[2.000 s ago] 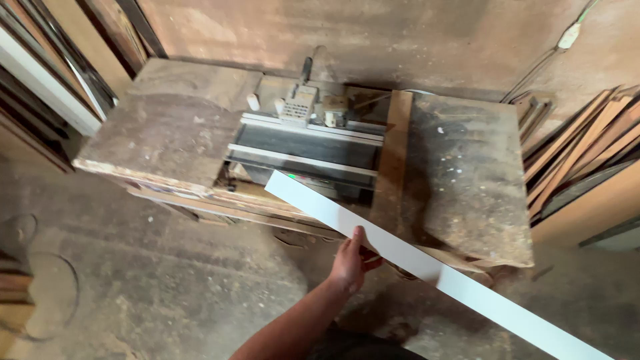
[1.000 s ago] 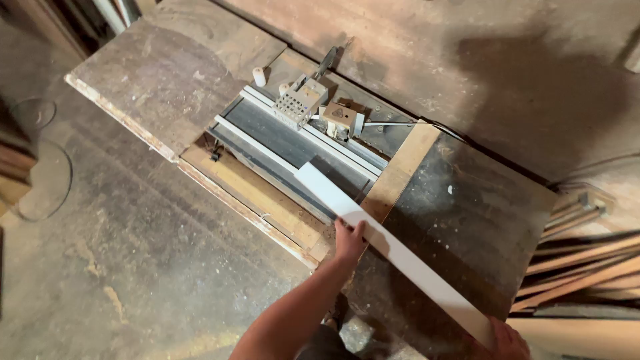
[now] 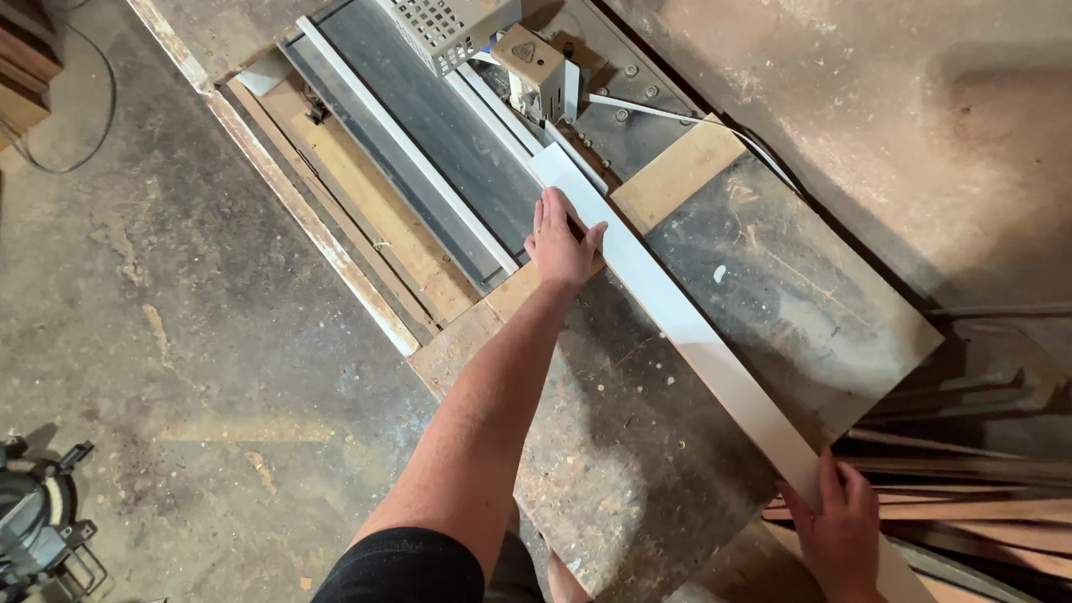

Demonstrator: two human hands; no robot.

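A long white-faced board (image 3: pixel 662 293) lies slantwise over the workbench, its far end on the bed of a bench-mounted machine (image 3: pixel 419 126), beside the metal rail. My left hand (image 3: pixel 565 243) rests against the board's near edge close to that end, thumb on the white face and fingers stretched along the side. Farther down the board, my right hand (image 3: pixel 837 519) grips it near the bench's right end, with thumb and fingers on opposite edges. A perforated metal guard (image 3: pixel 448 29) and a box-shaped housing (image 3: pixel 532 67) sit above the machine's back side.
The worn workbench (image 3: pixel 636 435) surrounds the machine, with a wooden strip (image 3: pixel 678 172) across it. Long wooden strips (image 3: pixel 963 507) are stacked at the lower right. Part of another machine (image 3: pixel 42 511) stands on the floor at lower left, and a cable (image 3: pixel 109 109) loops at upper left.
The board has moved from slanting in front of the machine onto its bed, against the back rail. My right hand, out of view two seconds ago, now holds its near part. The view has come closer.
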